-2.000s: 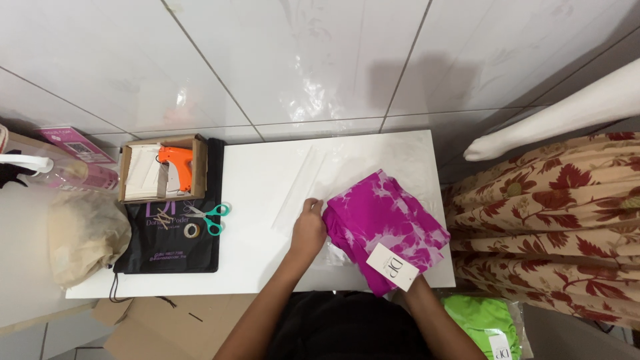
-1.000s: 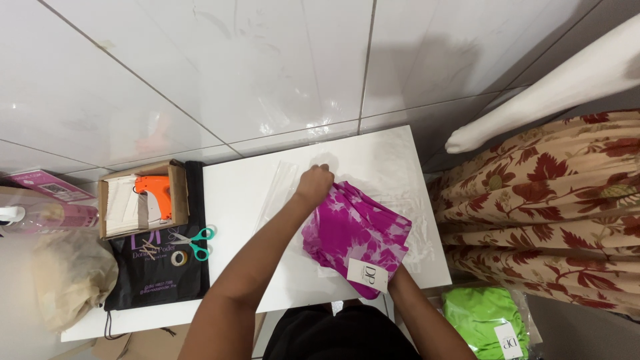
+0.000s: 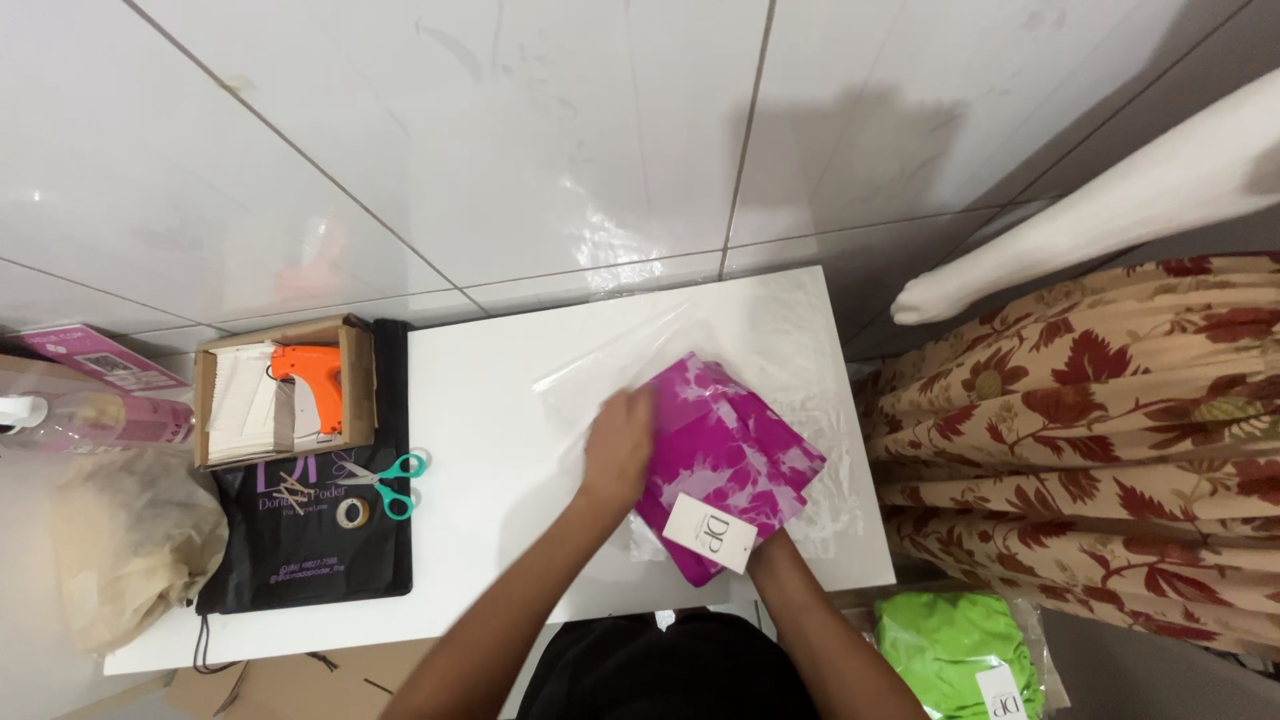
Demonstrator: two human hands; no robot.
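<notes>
A folded magenta and white patterned garment [image 3: 715, 440] lies at an angle over a clear plastic bag [image 3: 815, 430] on the white table. A white hang tag [image 3: 710, 532] rests on its near corner. My left hand [image 3: 618, 445], slightly blurred, is at the garment's left edge, beside the bag's sealing edge; whether it grips anything cannot be told. My right hand [image 3: 768, 552] reaches beneath the garment at its near right side, with its fingers hidden by the cloth and tag.
On the left, a cardboard box [image 3: 358, 400] holds white tags and an orange tagging gun [image 3: 318, 385]. Teal-handled scissors [image 3: 397, 485] and a tape roll [image 3: 352, 513] lie on a black bag [image 3: 310, 585]. A mannequin arm [image 3: 1080, 225] and floral curtain [image 3: 1080, 420] border the right side.
My left hand has moved from the garment's far corner down along its left side. The garment has shifted slightly on the plastic, with my right hand still under it.
</notes>
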